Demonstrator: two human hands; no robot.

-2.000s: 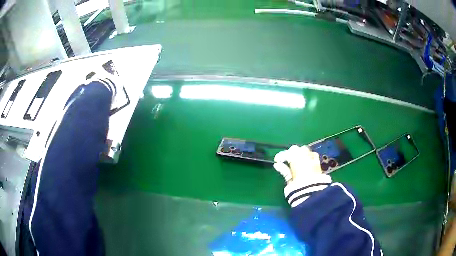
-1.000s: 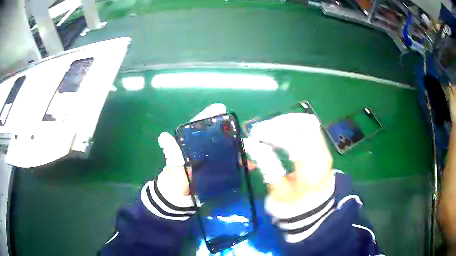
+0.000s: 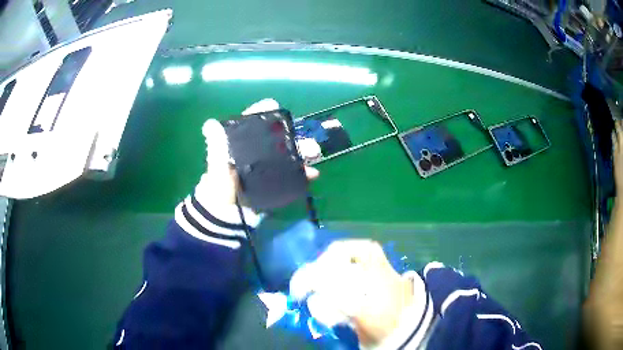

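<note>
My left hand (image 3: 217,164), with white-covered fingers, holds a dark phone middle frame (image 3: 270,164) by its sides. Its solid matte black block is at the top, with small red spots, and its open window is below. My right hand (image 3: 352,287), blurred, is at the lower end of this frame. Its fingers seem closed on a translucent blue film (image 3: 295,247); the fingertips are not clear. Crumpled blue film (image 3: 321,331) with white glare lies beneath and partly behind my right hand.
Three phone frames lie on the green belt, at centre (image 3: 352,146), right (image 3: 447,167) and far right (image 3: 519,158). A white fixture plate (image 3: 113,89) with dark slots stands at left. Another person's bare arm (image 3: 606,273) is at the right edge, below cables.
My left hand has left the fixture and now holds a frame. Its glossy blue face of a second ago now looks matte black. My right hand has moved down towards the blue film.
</note>
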